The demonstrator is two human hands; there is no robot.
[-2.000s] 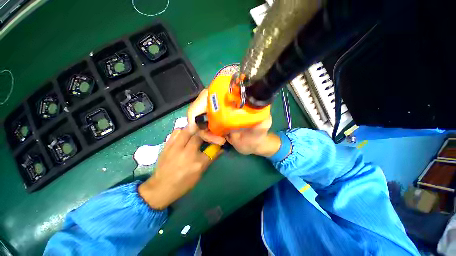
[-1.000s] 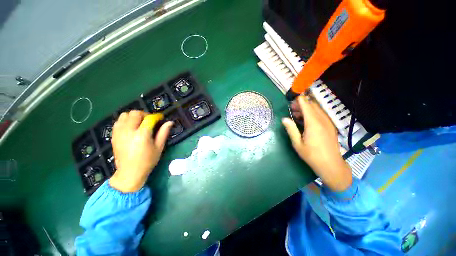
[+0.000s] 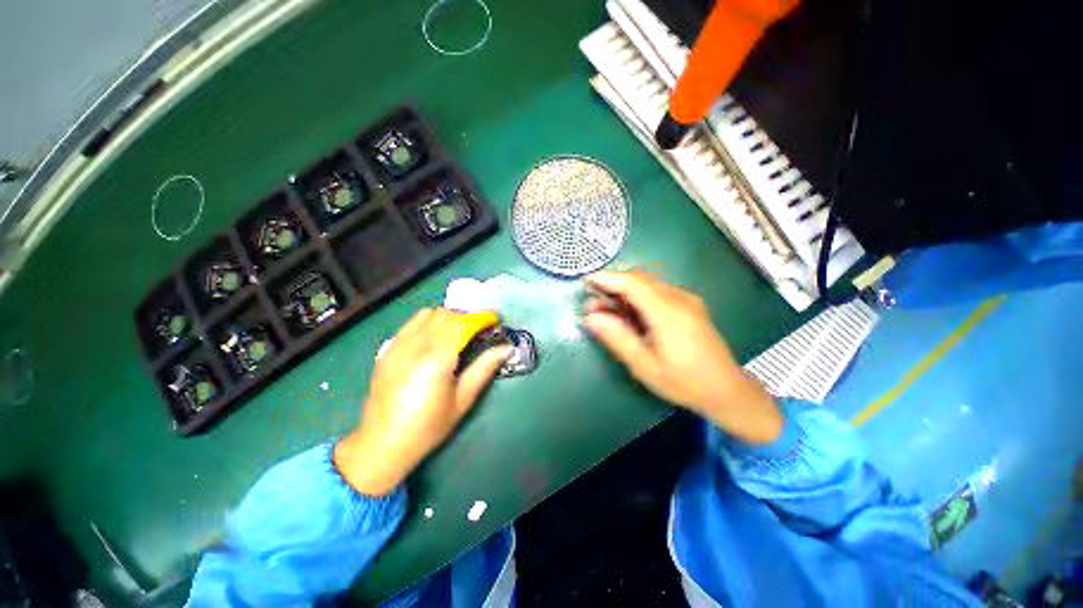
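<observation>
My left hand point(image 3: 418, 386), with a yellow sleeve on a finger, holds a small black electronic module point(image 3: 518, 353) at the mat, its right part showing. My right hand point(image 3: 667, 347) is just right of it, fingers curled around a small dark thing that is blurred; I cannot tell what it is. The black foam tray point(image 3: 264, 306) holds modules in its pockets, with one pocket point(image 3: 375, 252) empty in the near row. The round screw plate point(image 3: 571, 215) lies above my hands. The orange electric screwdriver point(image 3: 727, 59) hangs at the top right, untouched.
White slotted racks point(image 3: 730, 178) lie on the right, with a thin black cord point(image 3: 835, 202) beside them. A pale slotted strip point(image 3: 819, 352) lies beyond my right wrist. A metal-edged rail point(image 3: 143, 105) curves along the top left. Small white bits point(image 3: 477, 511) lie near the mat's front edge.
My left hand has moved from the tray to the mat with a module, leaving its pocket empty. My right hand has moved left from below the screwdriver, towards the module.
</observation>
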